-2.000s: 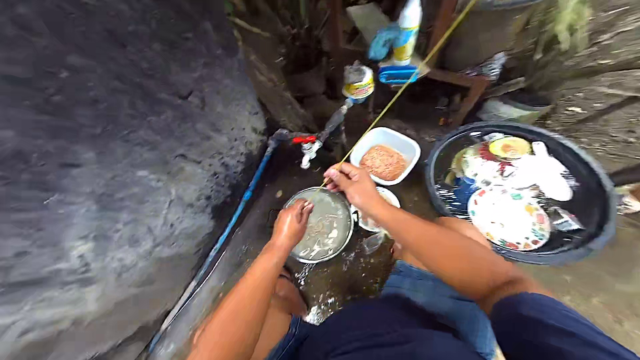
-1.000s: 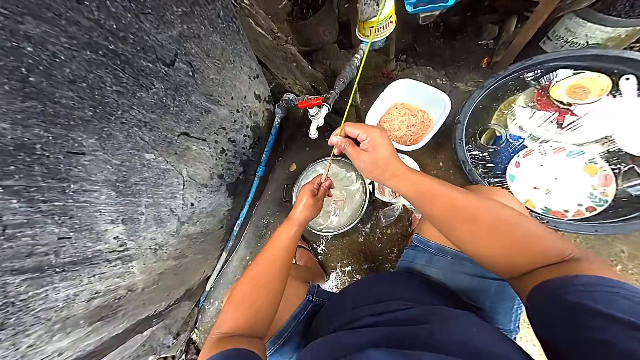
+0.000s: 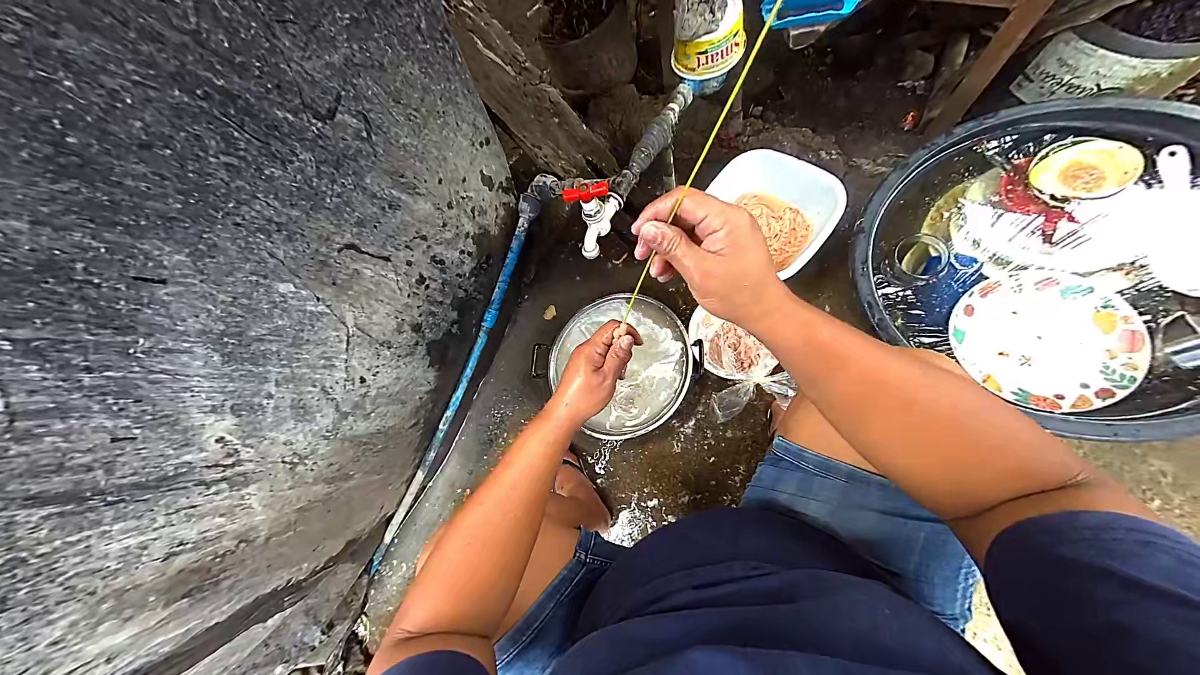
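A thin yellow-green stick or strand (image 3: 705, 155) runs up and to the right from my left hand (image 3: 596, 370), whose fingers pinch its lower end. My right hand (image 3: 714, 251) is farther up along it, fingers curled; the strand passes by its fingertips, and whether they grip it I cannot tell. Beneath my left hand lies a round metal pot (image 3: 656, 412) with cloudy water and pale pieces. A white tub (image 3: 821, 192) behind my right hand holds pinkish shredded matter. Near the pot's right side, a white bowl (image 3: 705, 328) holds more pinkish stuff, with a clear plastic bag (image 3: 736, 398) beside it.
A white faucet (image 3: 597, 225) with a red handle stands behind the pot. The blue pipe (image 3: 487, 323) runs along the rough wall (image 3: 234, 309) at left. At right, a large black basin (image 3: 872, 272) holds a floral plate (image 3: 1050, 347) and other dishes. A yellow-labelled container (image 3: 710, 52) covers a pipe.
My right hand has moved up, away from my left hand, along the strand. The pot remains below my left hand. The view has shifted closer since the oldest frame.
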